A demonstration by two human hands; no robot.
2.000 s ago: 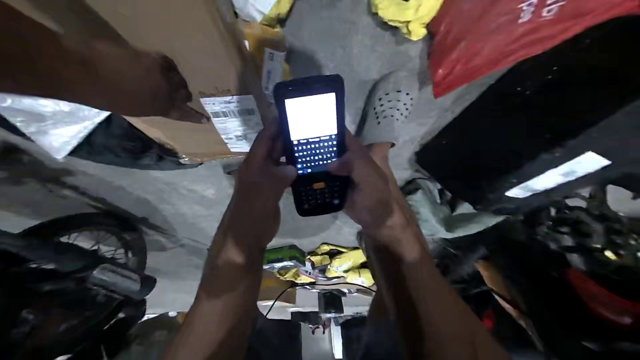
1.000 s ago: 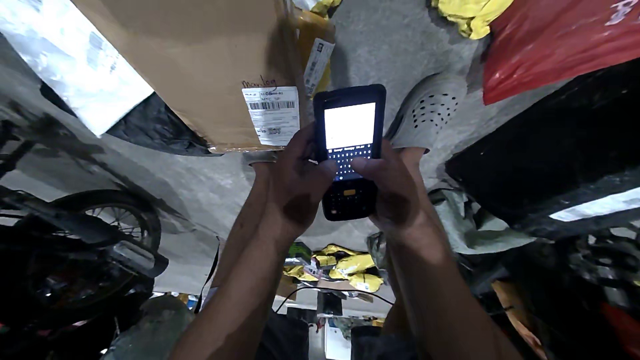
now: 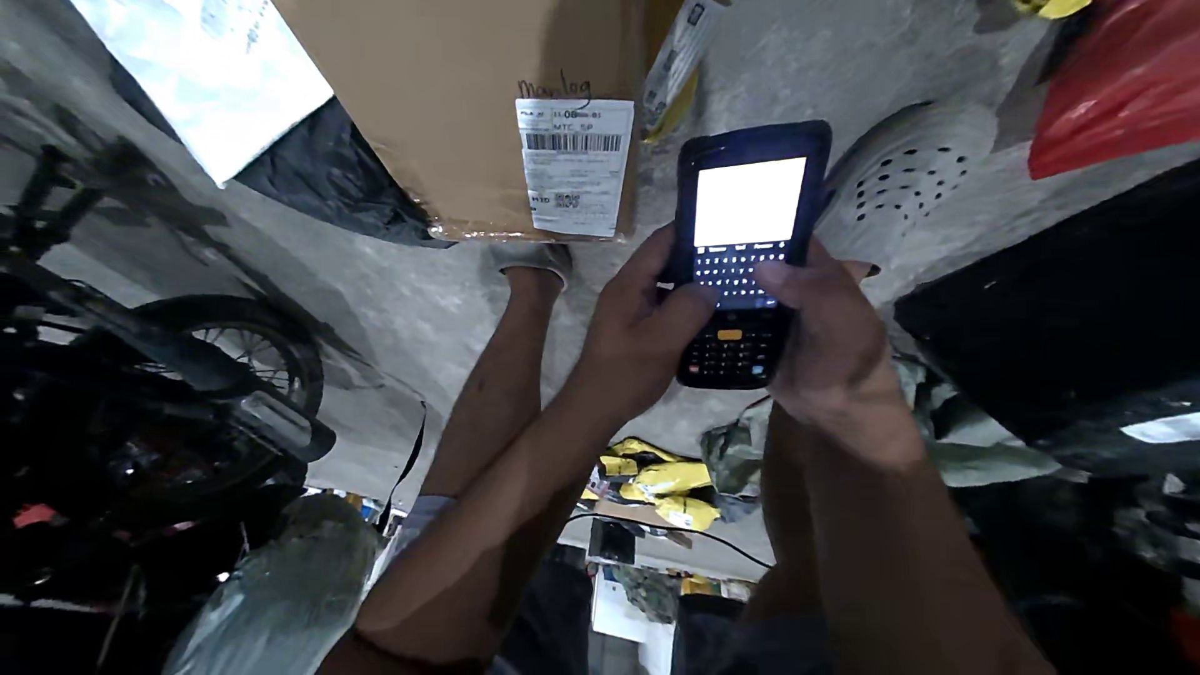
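Note:
A black handheld barcode terminal (image 3: 727,333) with a lit screen and a keypad with an orange key is held upright between both hands. My left hand (image 3: 642,323) grips its left side, thumb over the lower left of the on-screen keyboard. On its right side is my right hand (image 3: 830,328), the thumb at the right of that keyboard. Most fingers of both hands are hidden behind the device. Beyond my left hand stands a cardboard box (image 3: 450,103) bearing a shipping label (image 3: 576,169) with a barcode and some handwriting above it.
A motorcycle wheel (image 3: 248,352) is at the left. Grey clogs (image 3: 900,173) are on my feet on the concrete floor. A red plastic bag (image 3: 1125,84) and a large black item (image 3: 1059,309) lie at the right. Yellow packages (image 3: 666,478) and a dark cable (image 3: 712,536) lie near my legs.
Two seconds ago another arm reached over the box at the left; it is out of view now. My left thumb has moved onto the on-screen keyboard. The view has shifted.

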